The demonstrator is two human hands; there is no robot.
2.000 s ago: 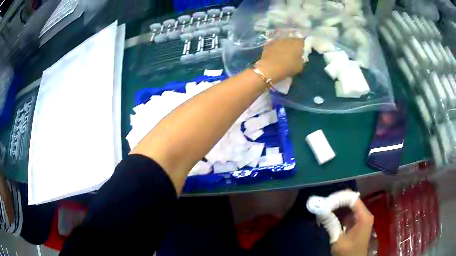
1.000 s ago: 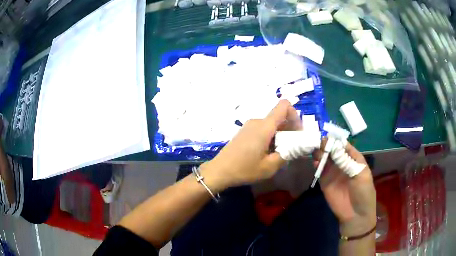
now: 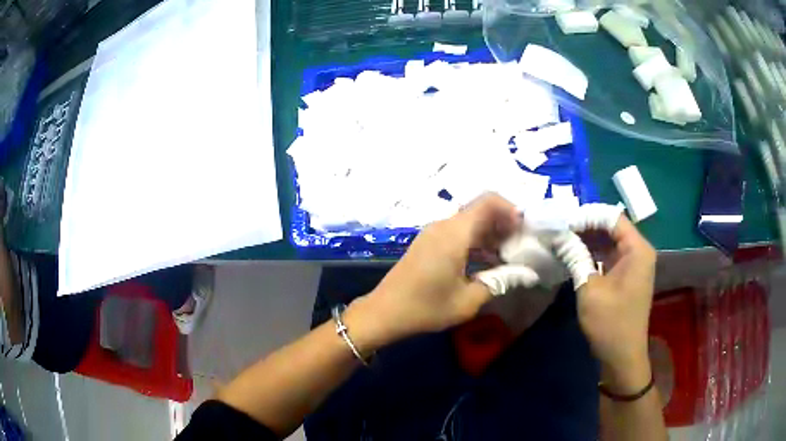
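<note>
My left hand and my right hand meet above my lap, just in front of the bench edge. White ridged wraps cover some fingers and thumbs. Between the fingertips both hands hold a small whitish part; it is blurred and partly covered by the fingers, so its shape cannot be told. Behind the hands, the blue basket holds a heap of thin white pads. One pad lies just behind the basket's back rim.
White sheets lie left. A clear bag with foam blocks is at back right. A loose white block and dark phone lie right. Clear trays flank the bench; red stools stand below. Another person's striped sleeve shows at far left.
My left hand has come from the clear bag down to my right hand. The stemmed part seen in my right hand a second ago is no longer distinct. The view has shifted.
</note>
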